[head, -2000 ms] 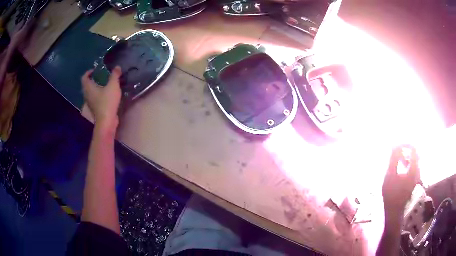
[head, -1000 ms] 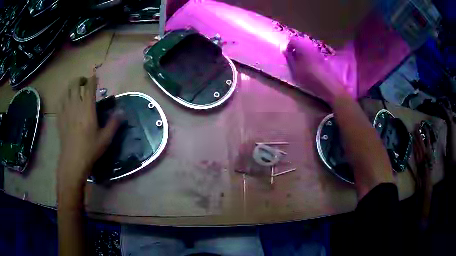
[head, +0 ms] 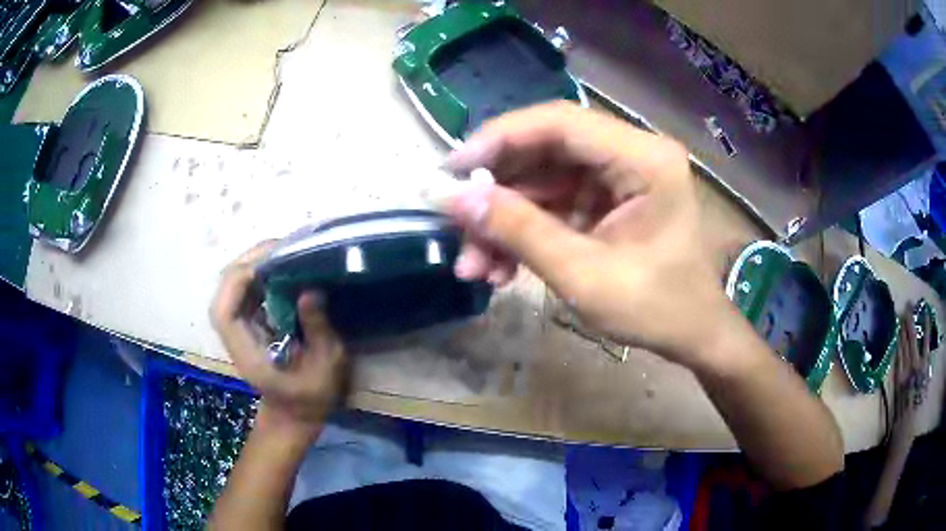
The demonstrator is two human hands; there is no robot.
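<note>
My left hand (head: 296,347) holds a dark green car body shell (head: 384,290) by its left end, raised and tilted over the bench, with its dark hollow side and pale rim showing. Two pale posts stand out near the rim. My right hand (head: 581,223) is in front of the shell's right end, with thumb and forefinger pinched on a small whitish trim piece (head: 480,177). Its exact type is too blurred to tell. My right hand hides part of the bench behind it.
Another green shell (head: 498,67) lies behind, one (head: 88,156) at the left, and several at the right and upper left. A cardboard parts box (head: 830,31) holds small silvery pieces. Tan cardboard (head: 207,93) covers the bench. Another person's hand (head: 905,363) is at the far right.
My left hand has lifted and tilted the shell, bringing it toward the middle. My right hand has come back from the parts box to the shell, now pinching a small piece.
</note>
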